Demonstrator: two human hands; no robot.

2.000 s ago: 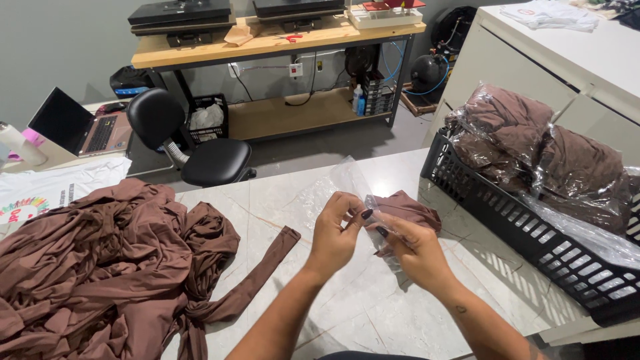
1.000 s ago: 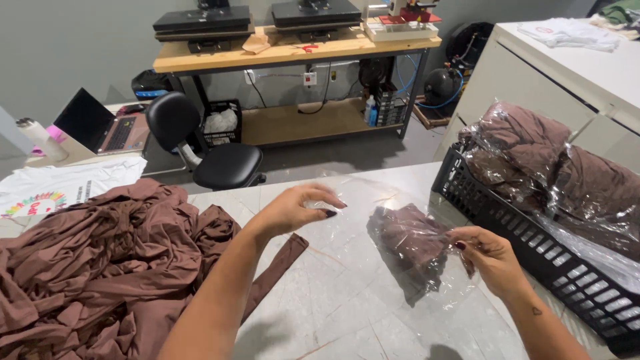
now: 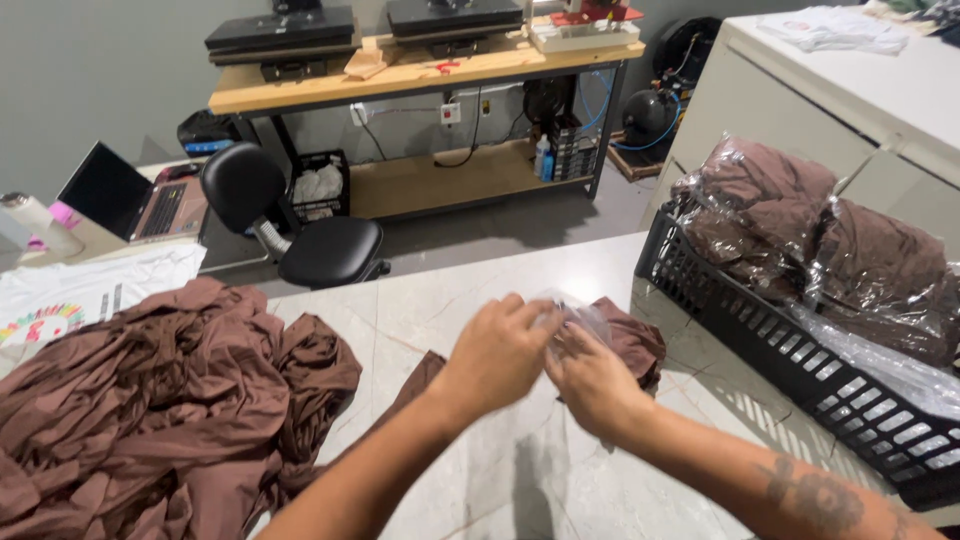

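Note:
Both hands meet at the gathered end of a clear plastic bag (image 3: 586,316), over the marble-patterned table (image 3: 480,300). My left hand (image 3: 501,351) pinches the plastic from the left. My right hand (image 3: 596,379) grips it from the right, its fingertips close to the left ones. Folded brown fabric (image 3: 634,341) lies just beyond my right hand, at the bag's far end. A large loose heap of brown fabric (image 3: 150,405) covers the table's left side, with a strip reaching toward my left forearm.
A black plastic basket (image 3: 780,352) with bagged brown fabric bundles (image 3: 765,195) stands at the right. A white printed garment (image 3: 97,300) lies behind the heap. Beyond the table are a black chair (image 3: 330,251), a laptop (image 3: 142,199) and a wooden workbench (image 3: 420,79) with heat presses (image 3: 281,37).
A second ago my hands were apart, with the bagged fabric between them and my right hand at the bag. Now they are together at the bunched plastic.

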